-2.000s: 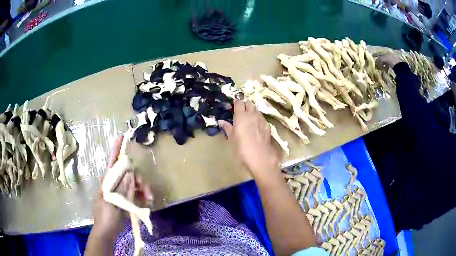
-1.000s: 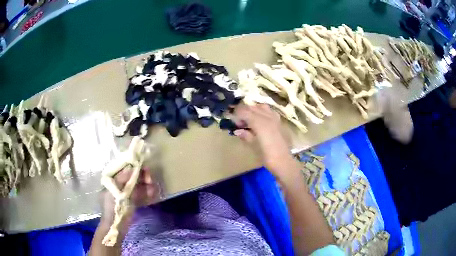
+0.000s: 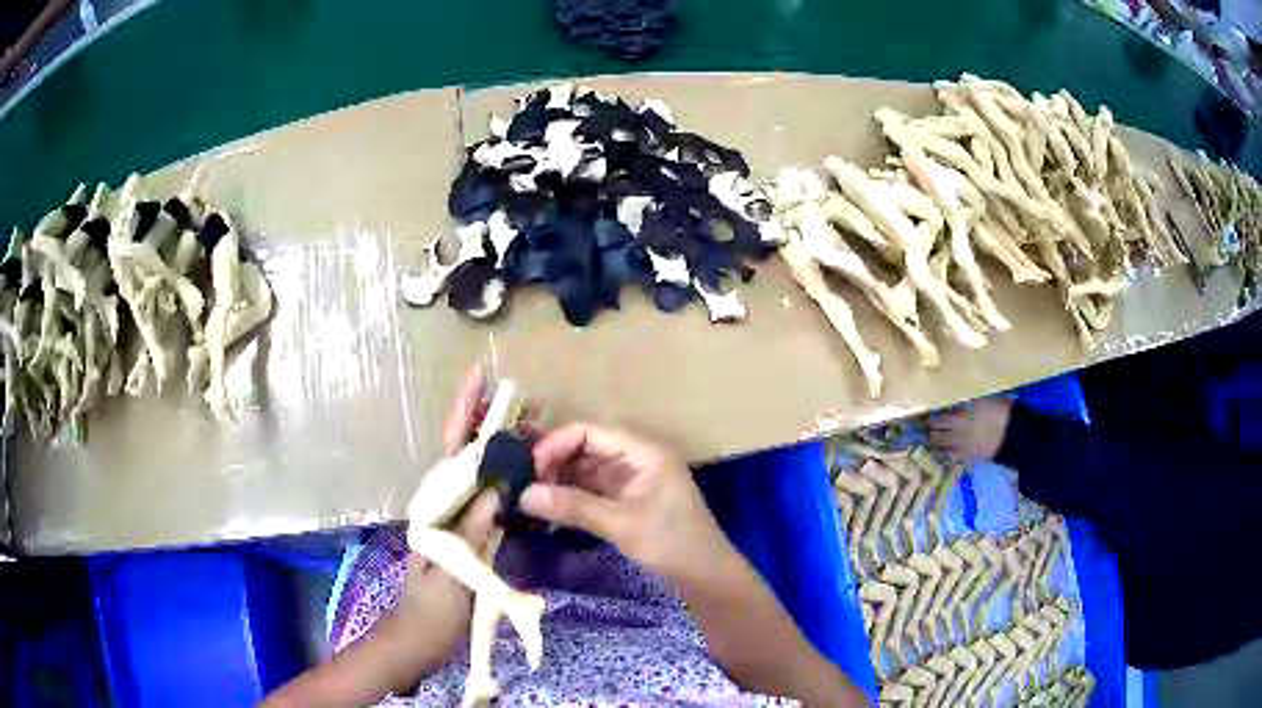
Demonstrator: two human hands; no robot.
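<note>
My left hand point(image 3: 464, 533) holds a beige leg pair point(image 3: 450, 505) above my lap at the table's front edge. Its pale waist stub points up and its feet hang down. My right hand point(image 3: 609, 491) pinches a black hip piece point(image 3: 508, 465) between thumb and fingers against the hips of the leg pair. How far the piece is fitted cannot be told. A heap of black-and-beige hip pieces point(image 3: 588, 208) lies on the cardboard sheet point(image 3: 623, 380) ahead. Bare leg pairs point(image 3: 969, 221) are heaped at the right.
Fitted leg pairs with black hips point(image 3: 139, 291) lie at the left. A blue tray point(image 3: 810, 526) with rows of single bent legs point(image 3: 955, 595) is below the right table edge. Another person's hand point(image 3: 969, 429) is over it. A dark bundle point(image 3: 616, 21) lies on the green belt point(image 3: 374, 56).
My right hand has moved from the central heap to the leg pair with a black hip piece. The other person's hand is now at the blue tray. The view has shifted.
</note>
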